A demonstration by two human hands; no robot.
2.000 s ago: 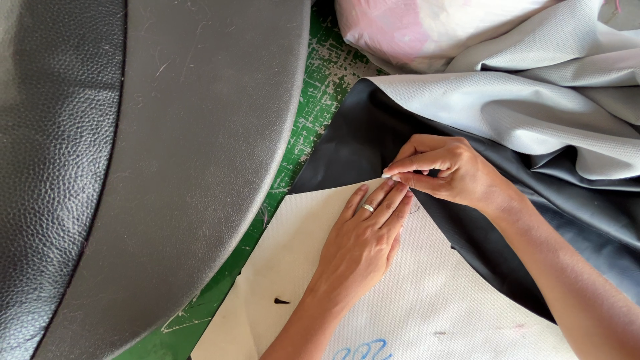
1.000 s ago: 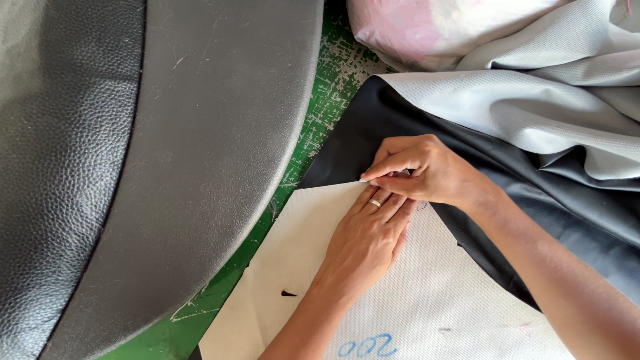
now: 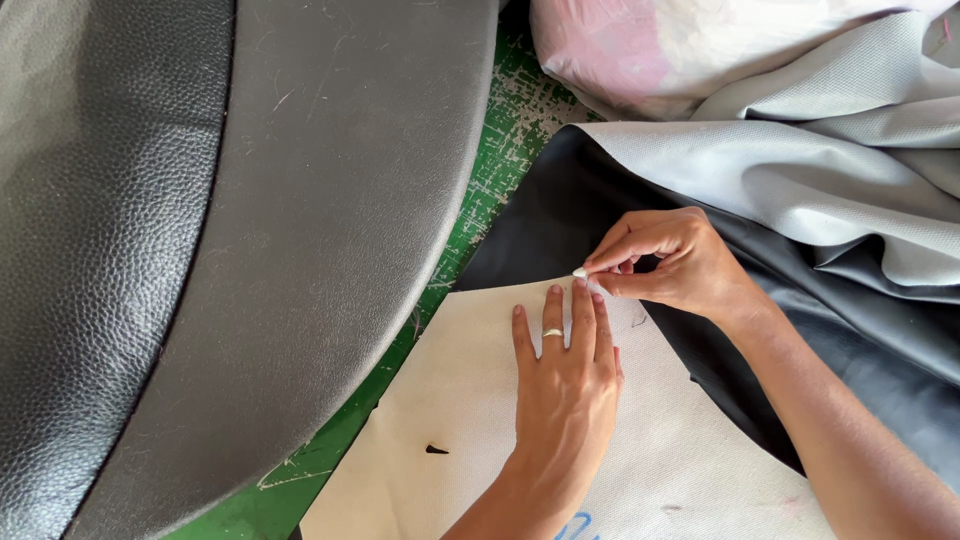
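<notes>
A cream fabric-like pattern piece (image 3: 450,375), with a small dark slit and blue handwriting, lies over black vinyl sheet (image 3: 551,217). Flat on the pattern piece, my left hand (image 3: 566,382) has its fingers spread just below the top edge and wears a ring. My right hand (image 3: 667,259) pinches a small white piece of chalk (image 3: 580,272) between thumb and fingers. The chalk's tip is at the top edge of the pattern piece, close to my left fingertips, where cream meets black.
A large black and dark grey padded leather-like piece (image 3: 322,165) with a curved edge fills the left side. Under everything is a scratched green surface (image 3: 499,150). Grey-backed vinyl (image 3: 765,165) lies in folds at the right, beside a pink and white plastic-wrapped bundle (image 3: 660,52).
My left fingers have spread apart on the pattern piece. The white chalk in my right hand shows more plainly now, as my hands are less overlapped.
</notes>
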